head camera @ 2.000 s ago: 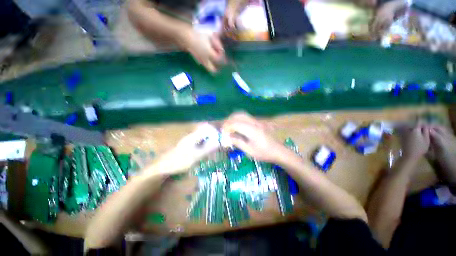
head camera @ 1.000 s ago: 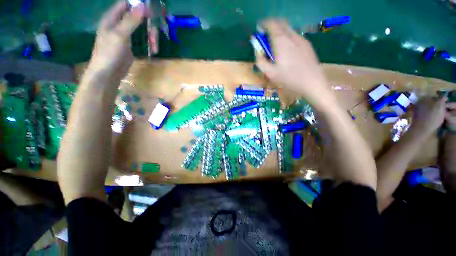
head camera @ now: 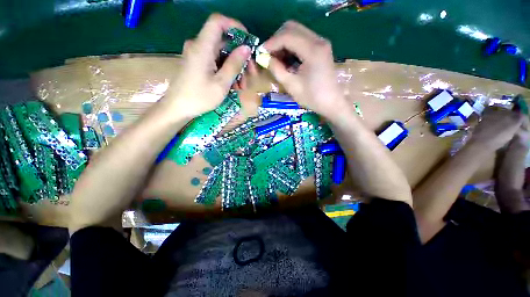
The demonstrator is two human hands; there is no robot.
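My left hand (head camera: 212, 66) holds a small green circuit board (head camera: 239, 40) dotted with silvery parts, above the back edge of the cardboard. My right hand (head camera: 305, 66) is right beside it, fingertips pinched at a small cream-yellow piece (head camera: 262, 57) close to the board's right end. Whether that piece is a connector or a finger cover I cannot tell. A dark shape shows between the right fingers. Below my hands lies a fanned pile of green PCB strips (head camera: 270, 156) with blue battery packs (head camera: 278, 125) on and beside it.
A second pile of PCB strips (head camera: 38, 151) lies at left, with dull round discs (head camera: 106, 117) near it. White-labelled batteries (head camera: 392, 134) lie at right. Another worker's hands (head camera: 502, 129) are at the far right. The green belt (head camera: 383, 40) carries blue batteries (head camera: 132, 13) behind the cardboard.
My hands have come together from apart over the belt. The circuit board is now in my left hand; the blue battery is no longer visible in my right. A labelled battery now lies beside my right forearm.
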